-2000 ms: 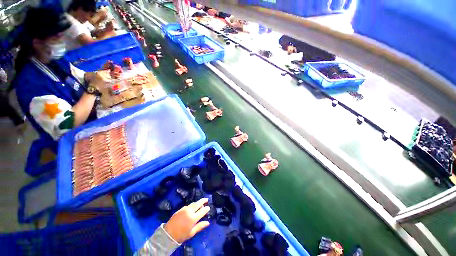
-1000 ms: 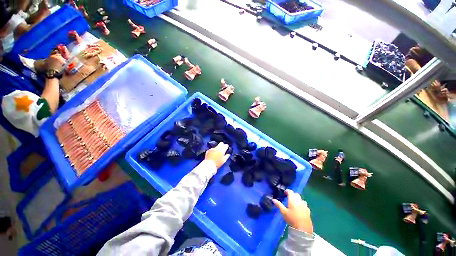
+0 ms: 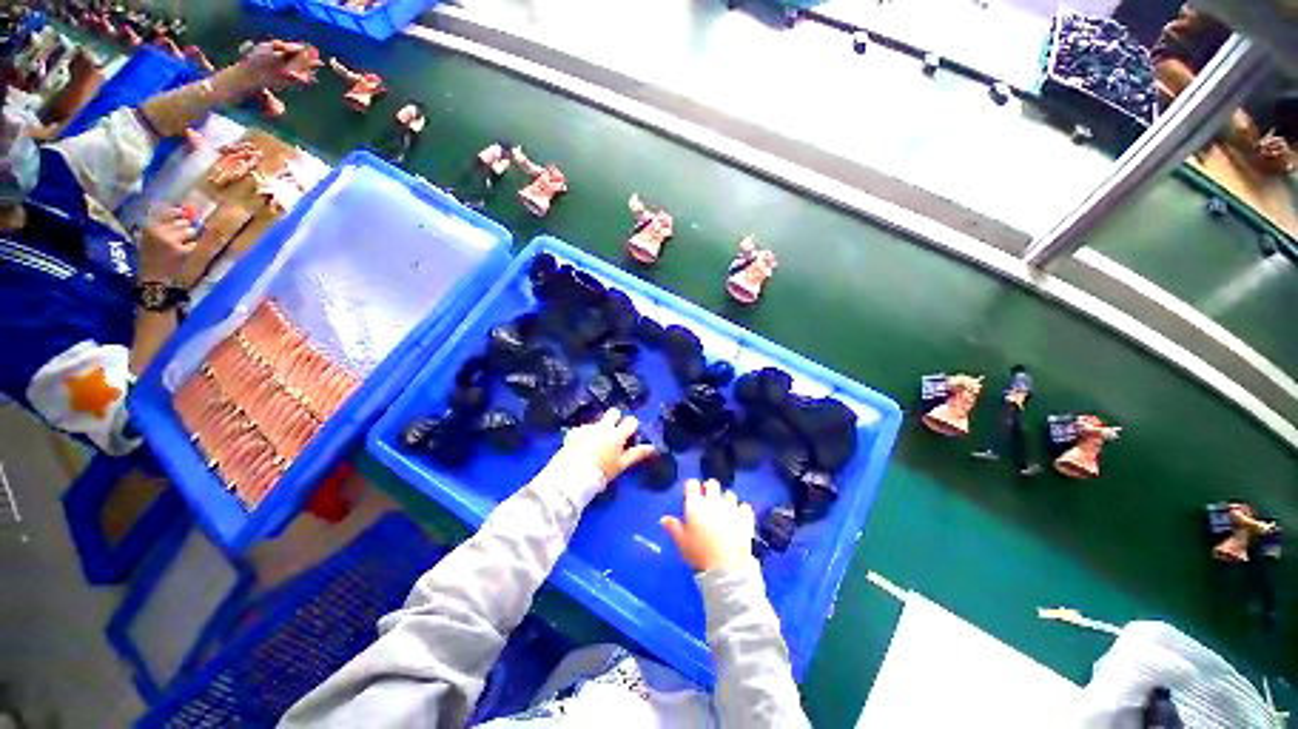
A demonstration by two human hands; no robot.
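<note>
A shallow blue parts tray [image 3: 612, 548] lies in front of me. Many black hair pieces [image 3: 698, 413] are heaped loose along its far side and middle. My left hand [image 3: 605, 444] is over the middle of the tray, fingertips at the near edge of the heap; whether it pinches a piece is hidden. My right hand [image 3: 712, 524] is over the tray floor to its right, fingers spread, with no piece seen in it. Black pieces lie just beyond its fingers.
A lined tray [image 3: 399, 271] with rows of flesh-coloured parts [image 3: 264, 399] adjoins at left. Beyond runs a green conveyor belt [image 3: 854, 321] with pink-and-red figures [image 3: 750, 271]. Another worker [image 3: 86, 313] sits at left. White paper [image 3: 954, 669] and a ribbed sheet [image 3: 1174, 677] lie at right.
My right hand has moved left, from the tray's right end towards my left hand. My left hand has stayed near the heap. The worker at left has raised a hand over the belt.
</note>
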